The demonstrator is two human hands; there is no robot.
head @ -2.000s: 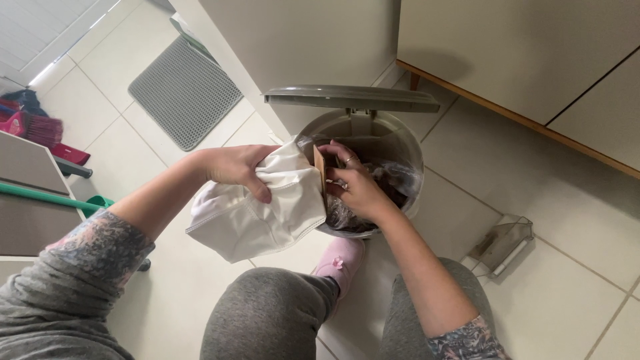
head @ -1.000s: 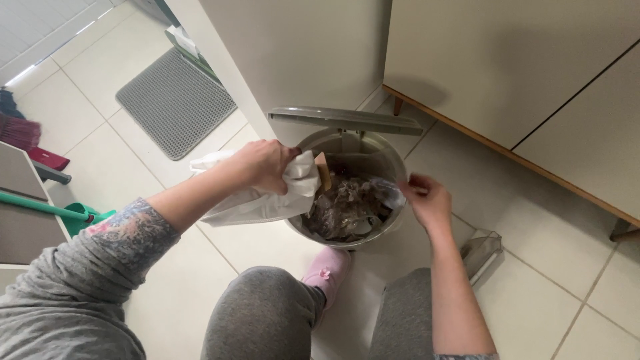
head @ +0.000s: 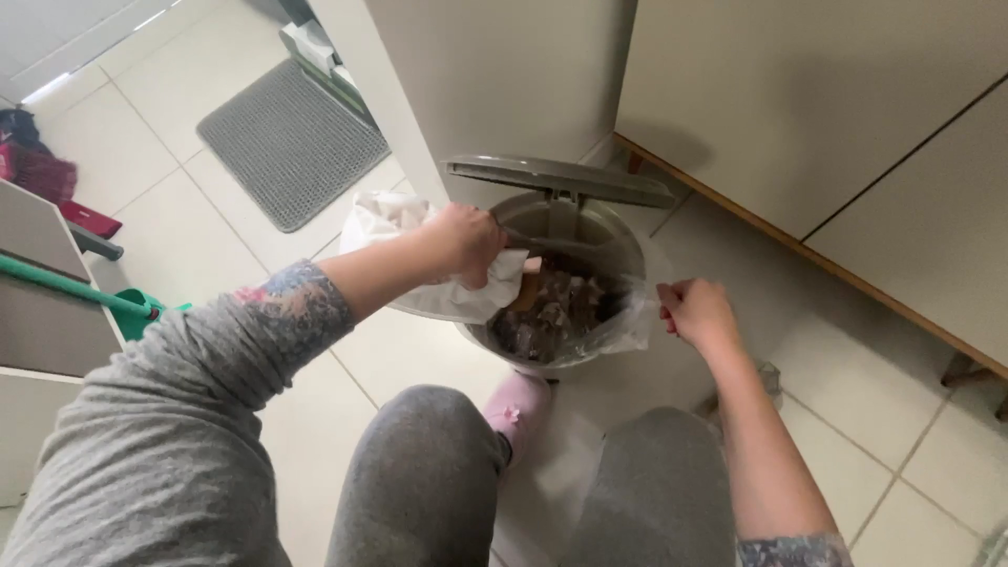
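Observation:
My left hand [head: 471,242] is closed on a white bag [head: 386,216], whose gathered end hangs over the left rim of a round pedal-type trash bin [head: 630,236]. Brown and pinkish pieces [head: 529,279] show at the bag's end, over the bin. Inside lies dark, crumpled waste [head: 555,311] in a clear plastic liner [head: 626,323]. Right of the bin, my right hand [head: 699,313] pinches the liner's edge and pulls it outward. The bin's lid [head: 559,179] stands raised at the back.
A pink slipper [head: 518,405] touches the bin's front. Behind it is a pale panel [head: 504,87]; a cabinet [head: 787,118] on wooden legs stands right. A grey textured mat [head: 291,142] lies back left. A green-handled tool [head: 87,291] is at far left, and a clear container [head: 768,378] is behind my right forearm.
My right hand has left the white bag, moved right and taken hold of the liner, now stretched outward. My left hand still holds the bag, now bunched over the bin's left rim.

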